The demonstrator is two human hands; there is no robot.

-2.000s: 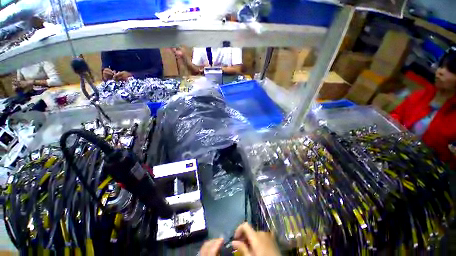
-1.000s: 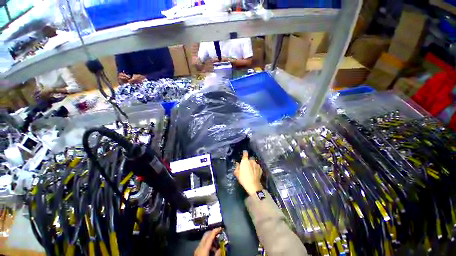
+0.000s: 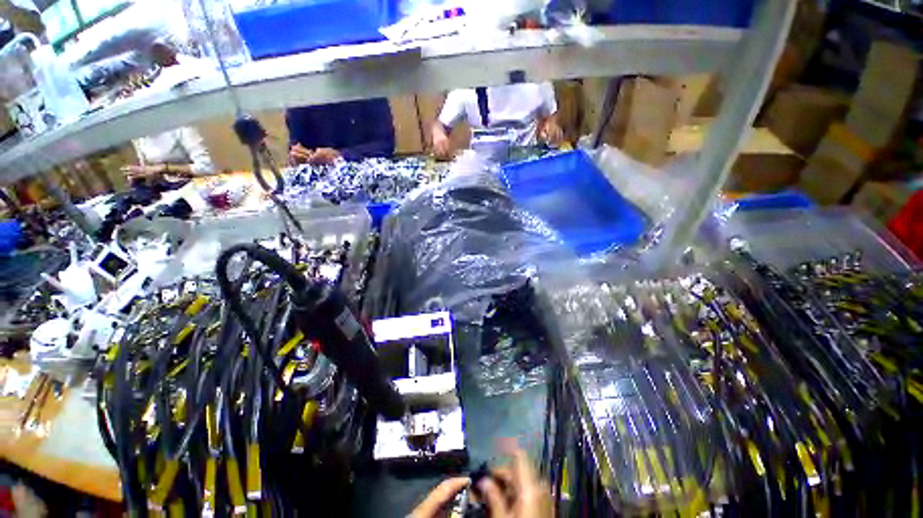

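My left hand [image 3: 441, 498] and my right hand [image 3: 521, 490] are close together at the bottom edge, partly cut off. Their fingertips hold a small dark and silvery connector end [image 3: 474, 488] between them; the detail is blurred. The white box [image 3: 417, 384] with open windows stands just beyond, with small metal parts at its front. The black electric screwdriver [image 3: 349, 344] hangs tilted with its lower end over the box. Small black parts [image 3: 513, 326] lie in a heap right of the box, partly under clear film.
Cable bundles with yellow bands lie in trays at left [image 3: 218, 405] and right [image 3: 698, 405]. A shiny plastic bag [image 3: 455, 238] and a blue bin [image 3: 577, 202] are behind the box. A metal shelf [image 3: 486, 69] crosses above. People sit across the bench; white parts [image 3: 96, 288] lie far left.
My right hand has come back from the black parts heap to my left hand at the bottom edge. The whole view has shifted, so the bench things appear farther right.
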